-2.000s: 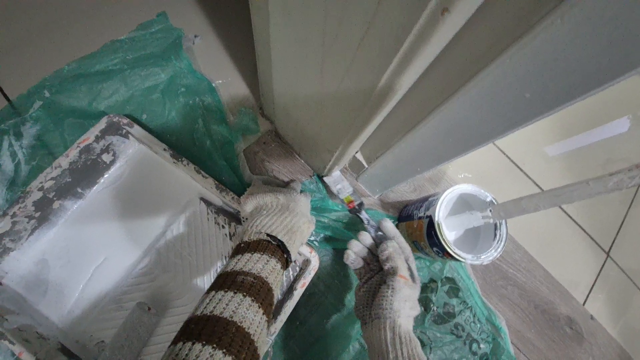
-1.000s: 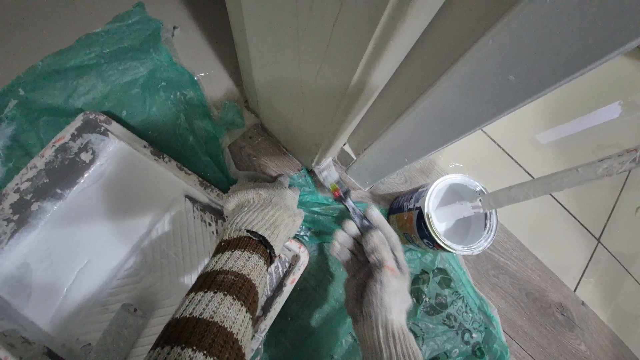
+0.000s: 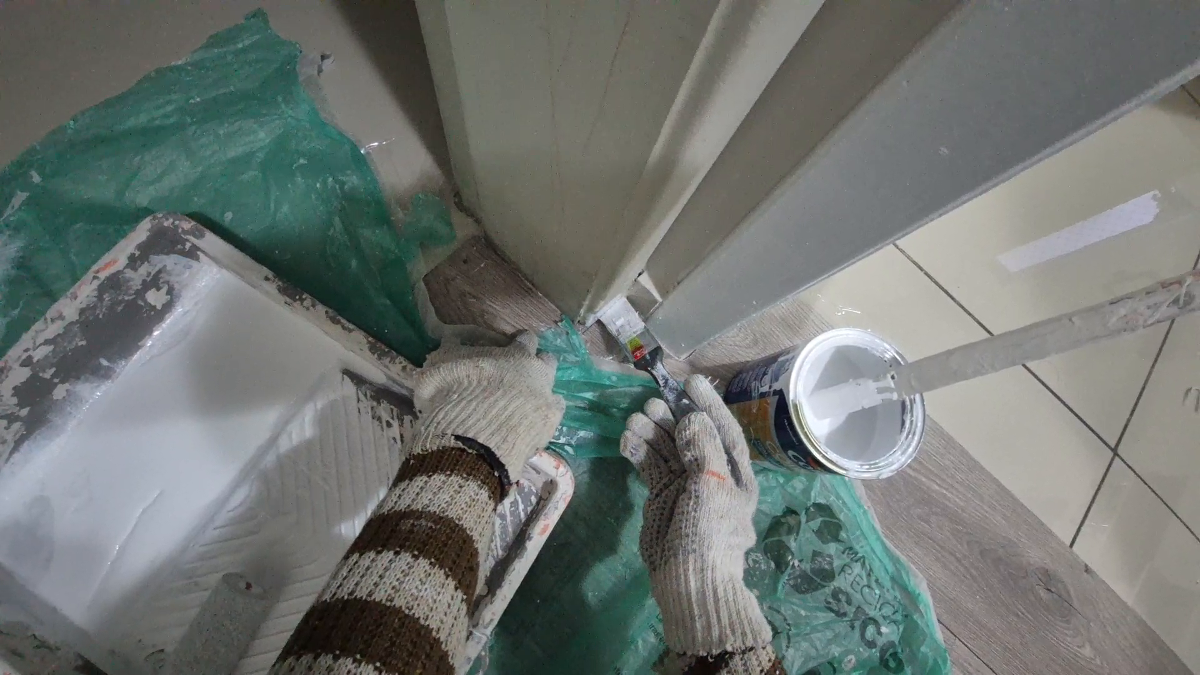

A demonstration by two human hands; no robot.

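Observation:
My right hand [image 3: 698, 497], in a knitted work glove, grips the handle of a small paintbrush [image 3: 656, 361]. The bristles, partly coated white, meet the foot of the door frame moulding [image 3: 647, 220] at the floor. My left hand [image 3: 492, 389], gloved too, rests by the green plastic sheet [image 3: 600, 394] beside the paint tray; its fingertips are hidden, so its hold cannot be told. The tray [image 3: 309, 314] contains white paint. Just right of my right hand, an opened paint can [image 3: 750, 398] leans on its side of the sheet, with a paint-coated stick [image 3: 1050, 333] reaching into it.
A grey panel edge [image 3: 844, 178] slants up to the right above the brush. Wood-look flooring [image 3: 1003, 534] borders pale tiles [image 3: 1012, 403] bearing a strip of white tape [image 3: 1078, 232]. A paint-covered roller or handle [image 3: 220, 619] lies in the tray's lower part.
My right hand stays closed on the brush, whose tip has shifted slightly along the foot of the moulding. My left hand remains beside the tray.

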